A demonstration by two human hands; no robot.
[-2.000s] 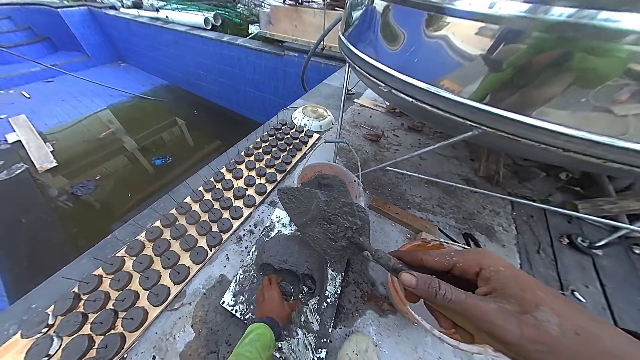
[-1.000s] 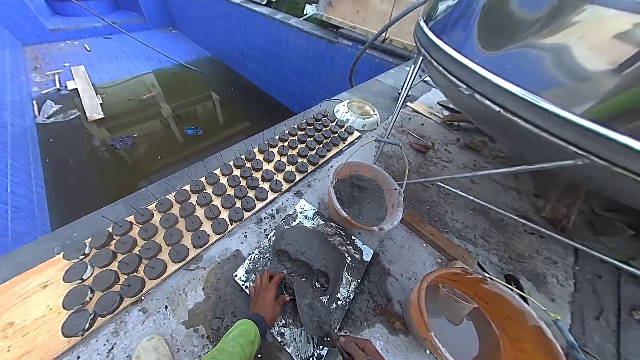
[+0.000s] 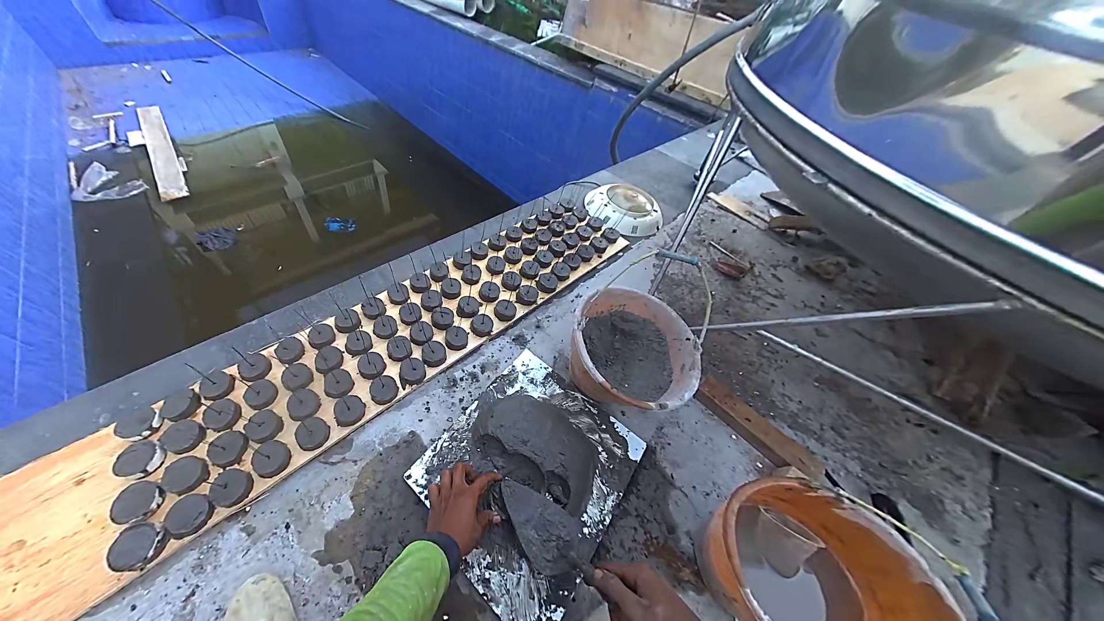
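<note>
My right hand (image 3: 640, 592) grips the handle of a mortar-coated trowel (image 3: 542, 528), whose blade lies flat over the near part of a metal sheet (image 3: 636, 442). A mound of wet grey mortar (image 3: 535, 431) with a hollow in it sits on that sheet. My left hand (image 3: 461, 507) rests at the sheet's left edge, fingers bent beside the mortar; whether it holds anything there cannot be made out. Left of the sheet, rows of round mortar discs (image 3: 303, 405), many with thin wires standing in them, lie along a plywood board (image 3: 52, 526).
An orange bucket of dry grey powder (image 3: 628, 349) stands behind the sheet, and a larger orange bucket (image 3: 733, 552) with cloudy water and a scoop is at right. A timber piece (image 3: 759, 427), metal struts and a shiny tank (image 3: 931, 112) fill the right. Beyond the board drops a blue pool (image 3: 431, 103).
The trowel, raised over the mortar two seconds ago, is now down on the sheet with my right hand lower. The view has shifted. My left hand stays beside the mortar.
</note>
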